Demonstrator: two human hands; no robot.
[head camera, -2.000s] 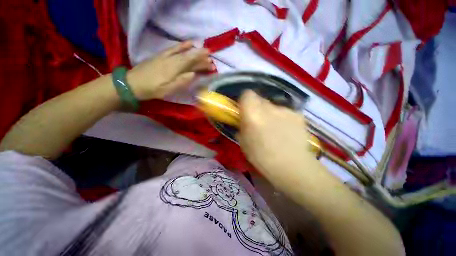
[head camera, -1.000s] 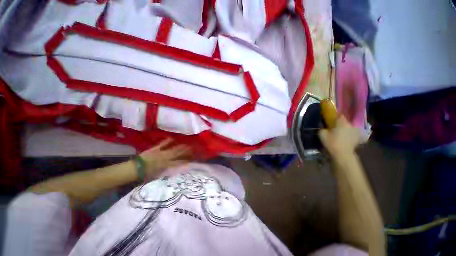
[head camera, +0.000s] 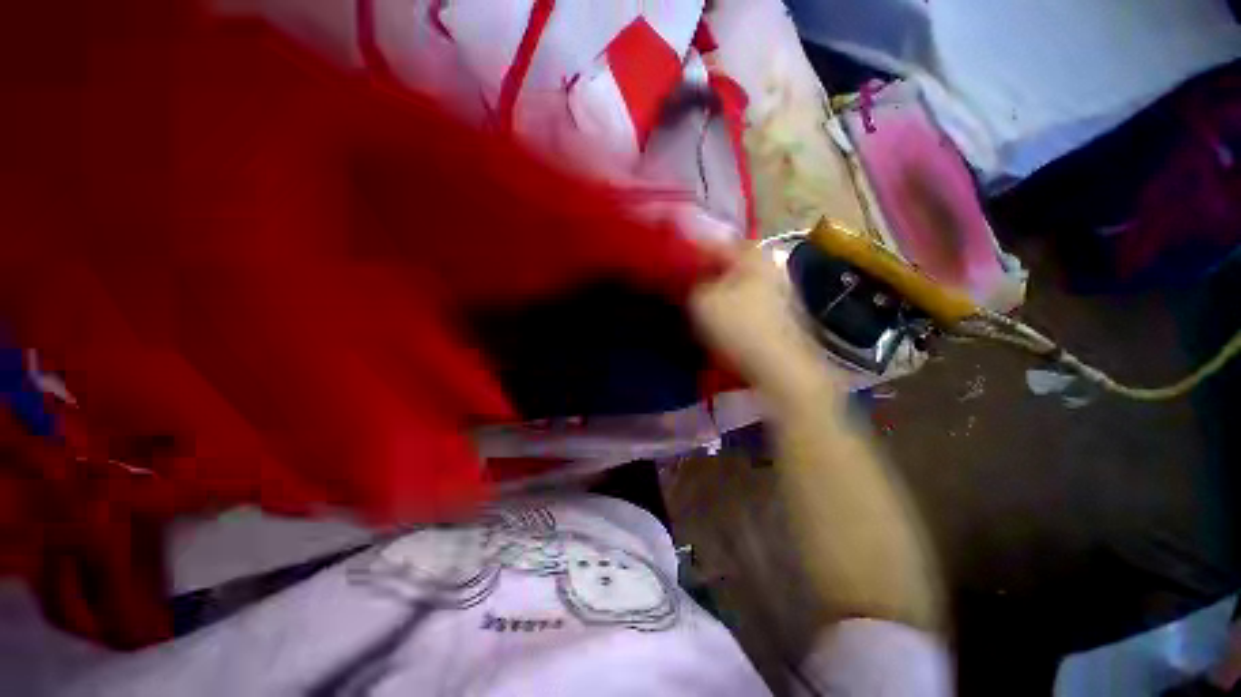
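Note:
The red-and-white garment (head camera: 313, 259) is lifted and blurred, its red face spread over the left and middle of the view. Some of its white side with red strips lies on the table behind. My right hand (head camera: 742, 306) grips the garment's right edge. My left hand is not visible; the red cloth covers that area. The steam iron (head camera: 857, 293), black on top with a yellow-orange handle, stands at the table's right front corner, just right of my right hand, and no hand is on it.
A pink rest pad (head camera: 932, 204) with a dark scorched centre is behind and right of the iron. A beige cord (head camera: 1136, 391) runs from the iron to the right. Pale cloth (head camera: 1075, 68) lies at the upper right. The dark floor (head camera: 1021, 504) shows below.
The right hand has let go of the iron at the table's right corner and taken hold of the garment. The garment was flat with its white side up; now its red face is raised across the view.

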